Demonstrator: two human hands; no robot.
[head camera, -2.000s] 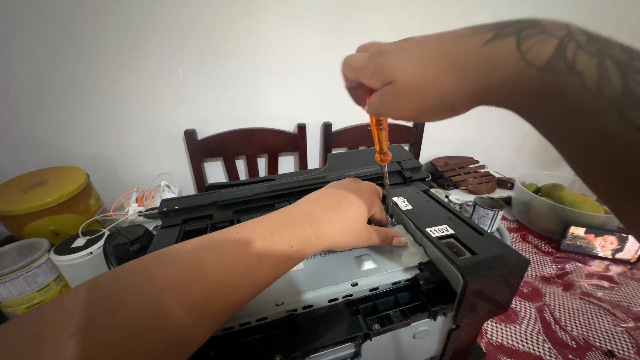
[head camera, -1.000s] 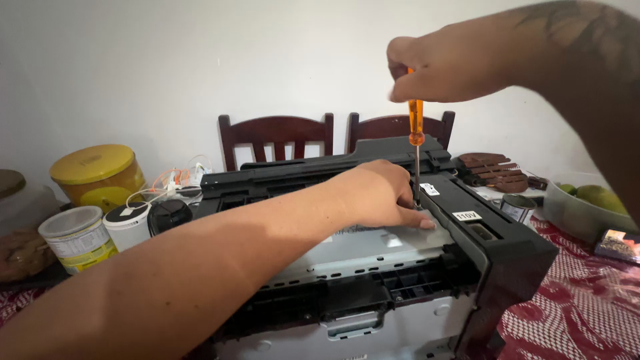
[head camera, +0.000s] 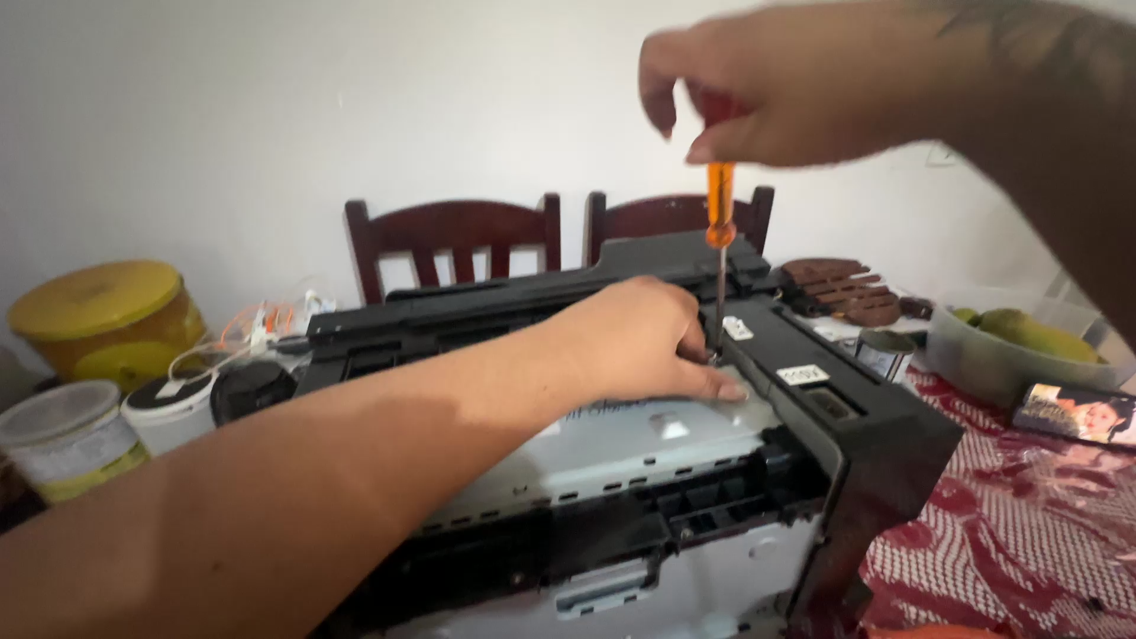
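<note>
A partly opened black printer (head camera: 887, 430) with a grey metal panel (head camera: 612, 453) stands on the table. My right hand (head camera: 719, 98) is above it, its fingers around the top of an orange-handled screwdriver (head camera: 721, 209). The screwdriver stands nearly upright, and its shaft reaches down to the inner edge of the printer's right side section; the tip is hidden or blurred. My left hand (head camera: 661, 346) rests on the printer beside the shaft, thumb on the metal panel. Its other fingertips curl close to the shaft and are partly hidden, so whether they pinch anything cannot be told.
Left of the printer are a yellow-lidded tub (head camera: 98, 302), lidded containers (head camera: 67, 435) and tangled cables (head camera: 262, 324). Two wooden chairs (head camera: 461, 213) are behind. To the right are a brown slatted trivet (head camera: 843, 288), a plastic bowl (head camera: 985, 351) of fruit and a lit phone (head camera: 1074, 413) on red-and-white cloth.
The fingers of my right hand have shifted on the screwdriver handle, the index finger now lifted out from it. My left hand stays by the shaft. The view has shifted.
</note>
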